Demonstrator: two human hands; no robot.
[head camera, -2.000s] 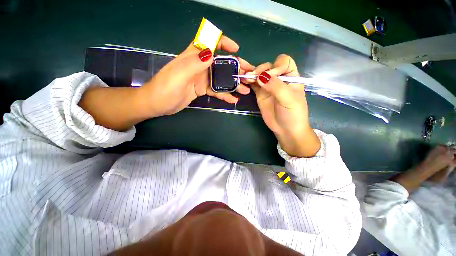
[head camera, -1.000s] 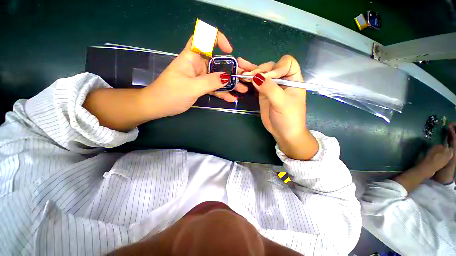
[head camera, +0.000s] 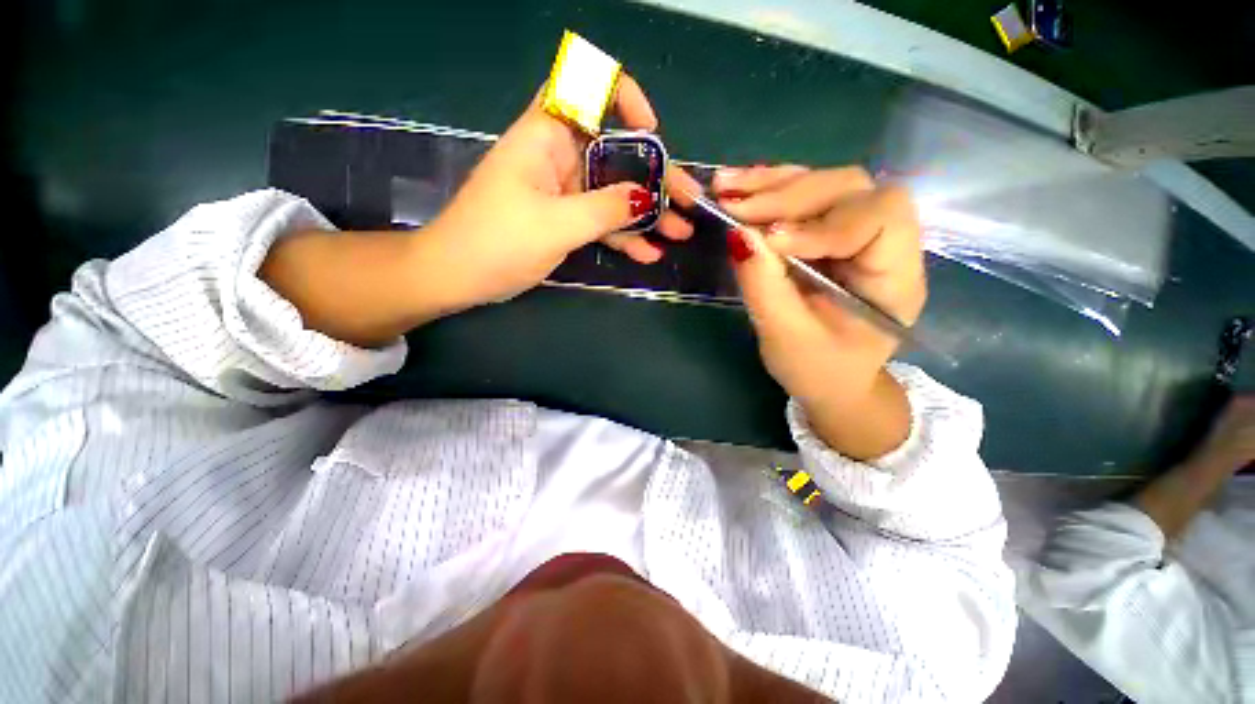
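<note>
My left hand holds the watch housing, a rounded-square dark case with a shiny rim. Its thumb lies over the lower part of the dark inside. The yellow battery with a white patch sticks up above the fingers of that hand. My right hand holds slim silver tweezers just right of the housing. Their tip is near the fingers of my left hand, off the housing face. I cannot tell whether the tip holds anything.
A black glossy carrier strip lies on the dark green bench under my hands. Clear plastic sheets lie to the right. Beyond a pale rail sits a waiting unit. Another person's arm is at the right edge.
My right hand has moved right and turned, drawing the tweezers tip back from the housing. The tweezers now slant down to the right. My left thumb has come down over the housing.
</note>
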